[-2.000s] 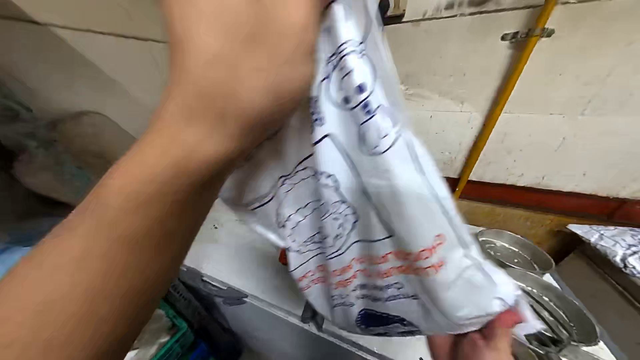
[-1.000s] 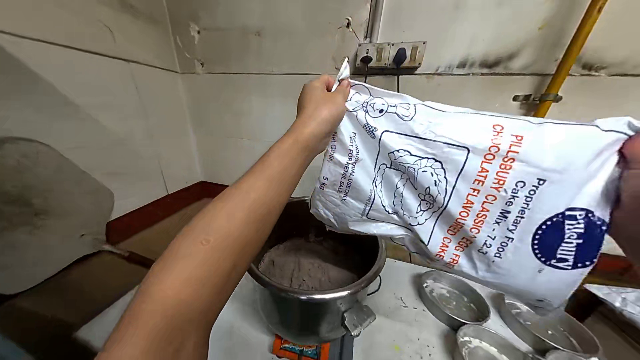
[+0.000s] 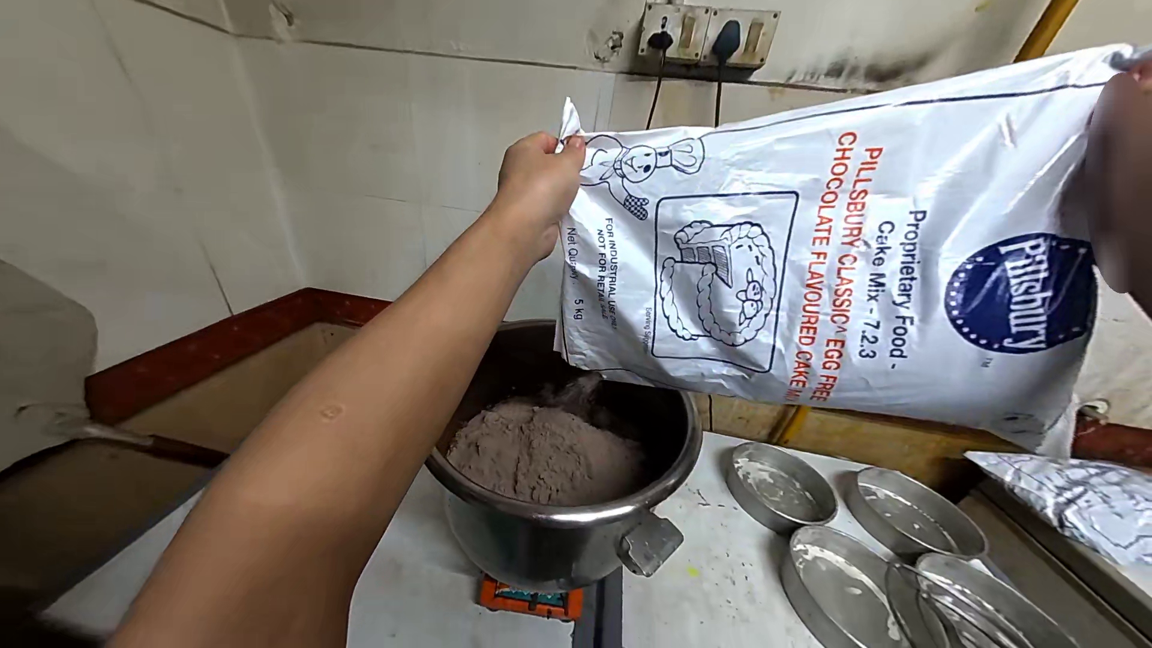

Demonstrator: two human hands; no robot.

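A white Pillsbury chocolate cake mix bag [image 3: 810,261] is held sideways above a steel mixing bowl [image 3: 576,513]. Its lower left corner hangs over the bowl's rim, and powder drops from there. My left hand [image 3: 540,189] grips the bag's upper left corner. At the right edge, my right hand [image 3: 1120,180] holds the other end of the bag; it is blurred and partly cut off. Brown cake mix powder [image 3: 549,454] lies heaped inside the bowl. Beneath the bowl's front, part of an orange object [image 3: 531,598] shows.
Several round metal cake pans [image 3: 781,486] with pale smears stand on the white table [image 3: 702,576], right of the bowl. A wire whisk [image 3: 945,603] lies over the nearer pans. Silvery foil-like sheeting [image 3: 1080,504] is at the far right. Plugs sit in wall sockets [image 3: 709,36] behind.
The bag hung upright in front of me at first; it is now sideways over the bowl, its left corner in my left hand. The powder heap shows higher than one second ago.
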